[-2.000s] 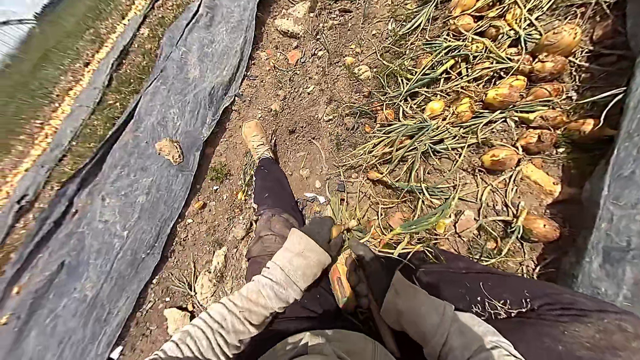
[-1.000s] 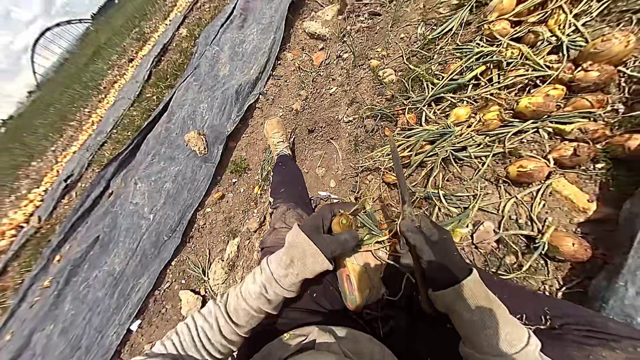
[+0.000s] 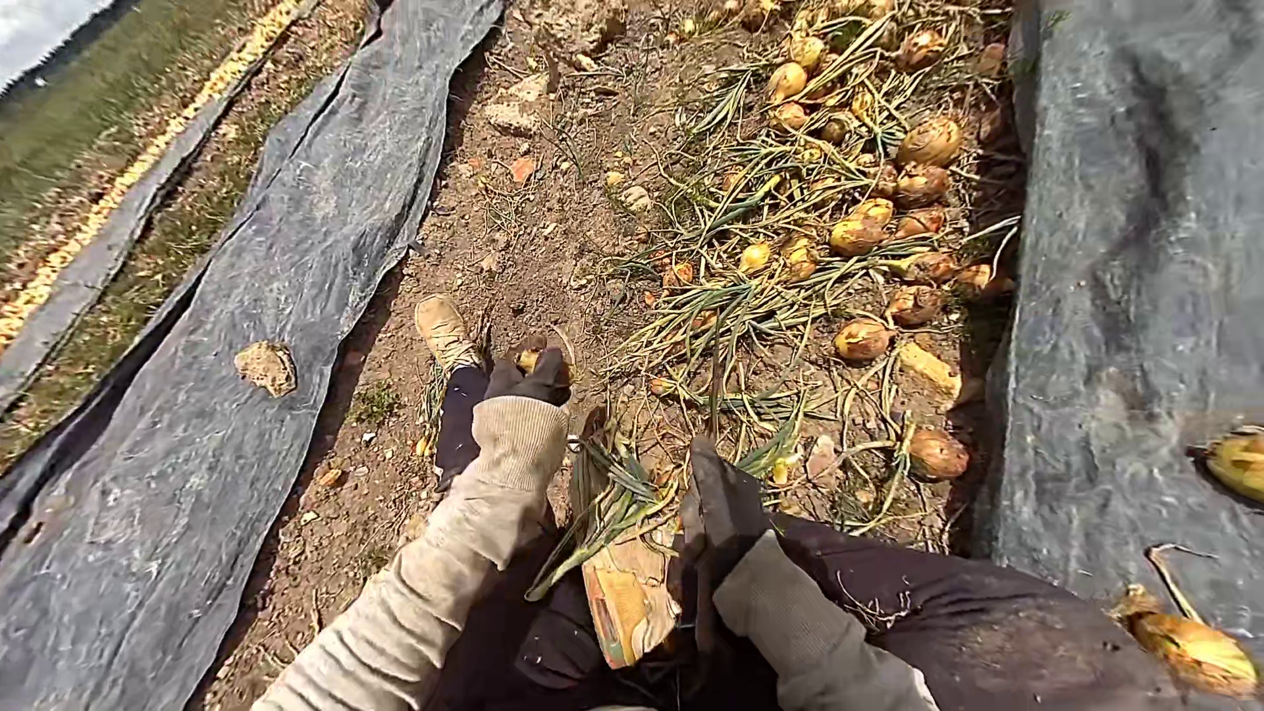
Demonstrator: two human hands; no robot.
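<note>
My left hand [image 3: 530, 373], in a dark glove, is closed around an onion bulb [image 3: 541, 363] out in front of my left knee, near my boot. In my gloved right hand [image 3: 724, 504] is a long dark blade [image 3: 716, 385], pointing away from me over the onion tops; its handle is hidden by the fingers. Between my thighs stands a wooden block [image 3: 632, 592] with a worn, yellow and orange face. Cut green onion leaves [image 3: 622, 494] lie across its far end, left of my right hand.
Pulled onions [image 3: 859, 232] with long green tops [image 3: 731, 316] lie in a row on the soil at right. Dark plastic sheeting runs along the left [image 3: 326, 178] and right [image 3: 1136, 296]. A stone [image 3: 267, 368] rests on the left sheet. More onions [image 3: 1190, 647] lie on the right sheet.
My left hand has moved forward from the block with the onion, leaving green leaves on the block. My right hand still holds the blade. The view has shifted toward the right sheet.
</note>
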